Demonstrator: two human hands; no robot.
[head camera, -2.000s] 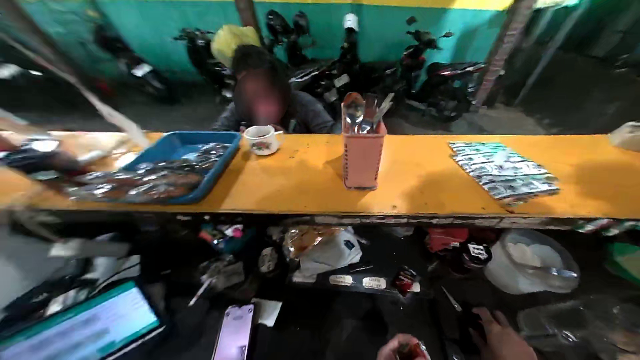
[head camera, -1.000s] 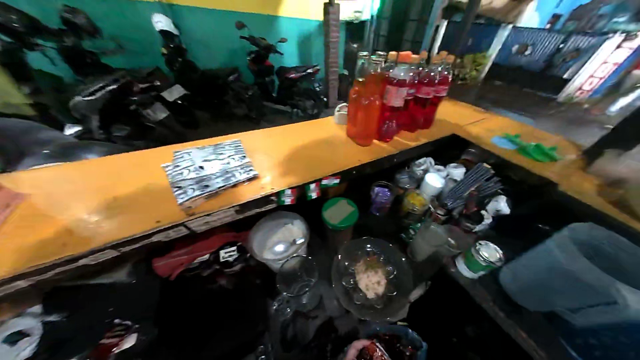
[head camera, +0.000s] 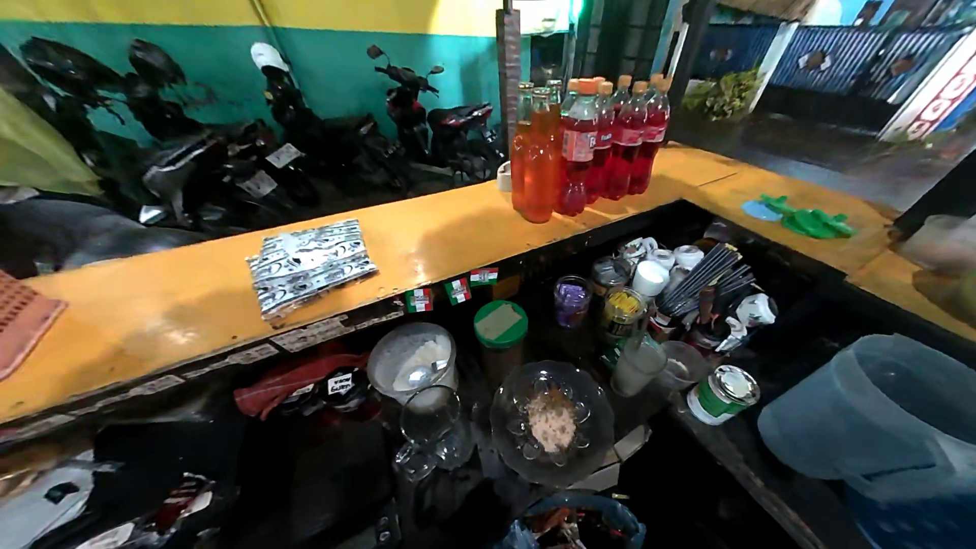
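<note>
Neither my left hand nor my right hand shows in the head view now. Low in the middle, a clear glass bowl (head camera: 553, 423) holds a pale crumbly substance. To its left are a clear glass jug (head camera: 431, 427) and a plastic tub (head camera: 412, 362) of white contents with a spoon. A jar with a green lid (head camera: 501, 324) stands behind the bowl. Further right are a jar of purple packets (head camera: 572, 301), a jar with yellow contents (head camera: 621, 309), a cloudy glass (head camera: 638, 366) and a green-and-white can (head camera: 723, 394).
On the orange counter (head camera: 427, 229) lie silver sachet strips (head camera: 311, 267); bottles of red drink (head camera: 579, 152) and orange liquid (head camera: 540, 160) stand behind. A big translucent plastic container (head camera: 869, 412) is at right, a bag-lined bin (head camera: 579, 526) at the bottom. Motorbikes (head camera: 412, 114) are parked beyond the counter.
The view has swung far to the right. Both hands, at the bottom edge two seconds ago, have left the view, as have the seated person and the blue tray.
</note>
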